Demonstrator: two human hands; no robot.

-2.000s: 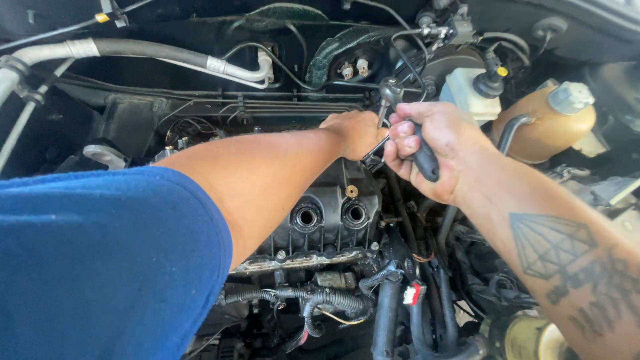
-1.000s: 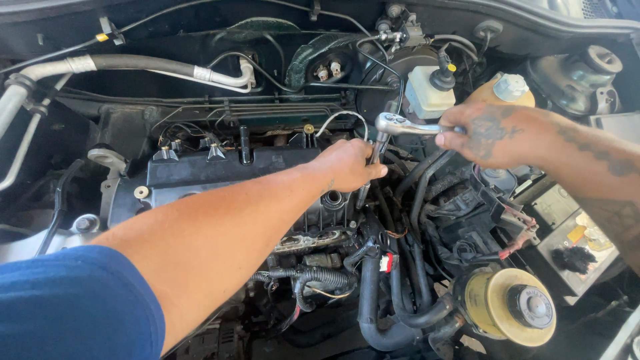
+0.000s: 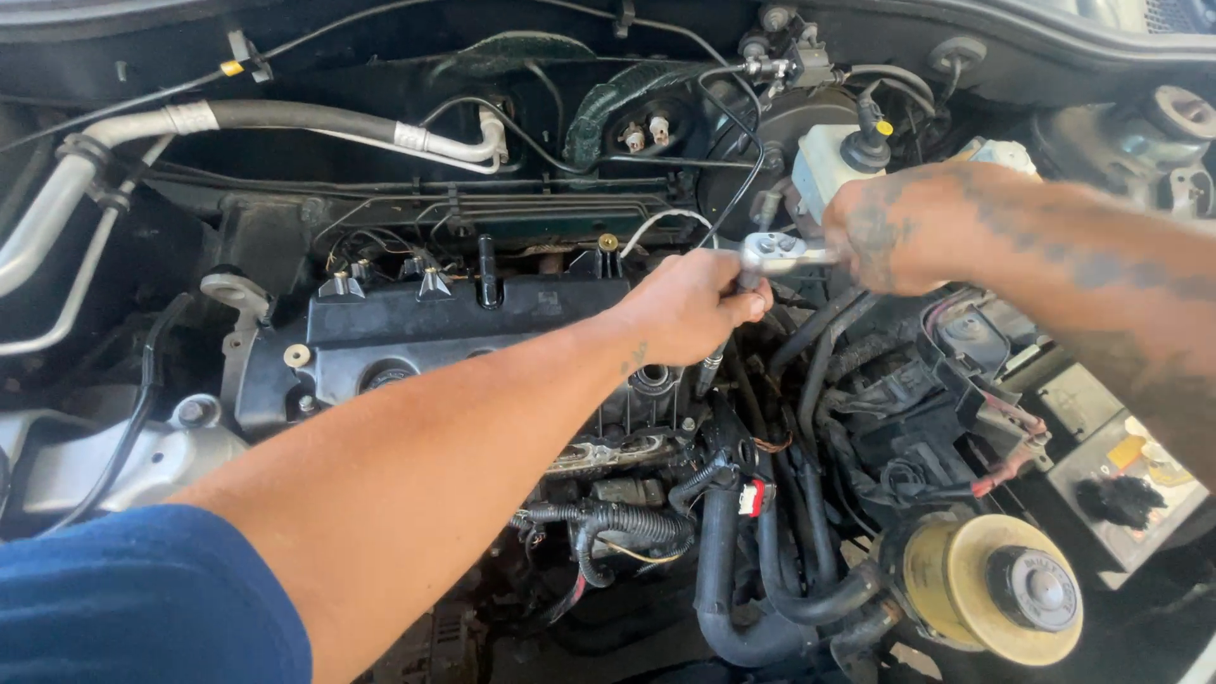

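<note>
My right hand is closed around the handle of a socket ratchet, whose chrome head points left. Under that head, the fingers of my left hand wrap the ratchet's extension, which slants down at the right end of the engine. The socket's lower end is hard to make out. Beneath my left forearm lies the black engine valve cover, partly hidden by the arm. A brass-coloured bushing sits at its left end.
Right of the engine run thick black hoses and a yellowed fluid reservoir. Behind my right hand is the white brake fluid reservoir. A metal air-conditioning pipe crosses the back left. Corrugated wiring conduit hangs at the engine's front.
My right hand has moved right from close beside my left hand, and the ratchet's handle now points right. My left hand stays at the engine's right end. The view has shifted.
</note>
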